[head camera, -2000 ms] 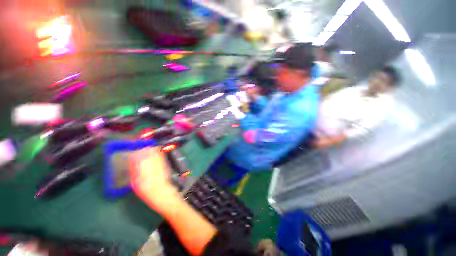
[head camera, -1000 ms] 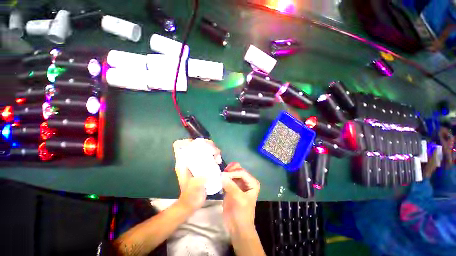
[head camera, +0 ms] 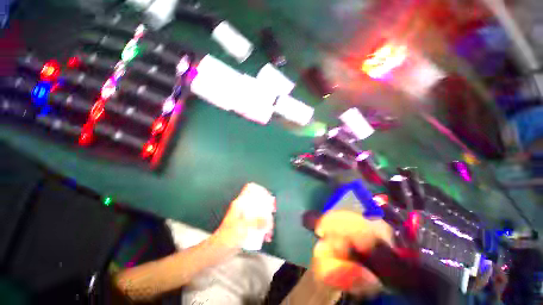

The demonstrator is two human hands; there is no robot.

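My left hand is closed around a white light unit, whose lower end shows below the fingers above the bench edge. My right hand is blurred and lies over the near side of the blue screw box, hiding part of it. Dark blurred shapes show on both sides of this hand; whether it holds one of them cannot be told. The fingertips are not clear.
A dark tray of black units with red, blue and green lit ends lies at left. White units lie at the back middle. Loose black units lie behind the box, with black rows at right. A strong red light glows at the back.
The view has turned and tilted. My hands were close together at the white unit; my right hand has moved away to the right, to the blue box. My left hand still holds the unit.
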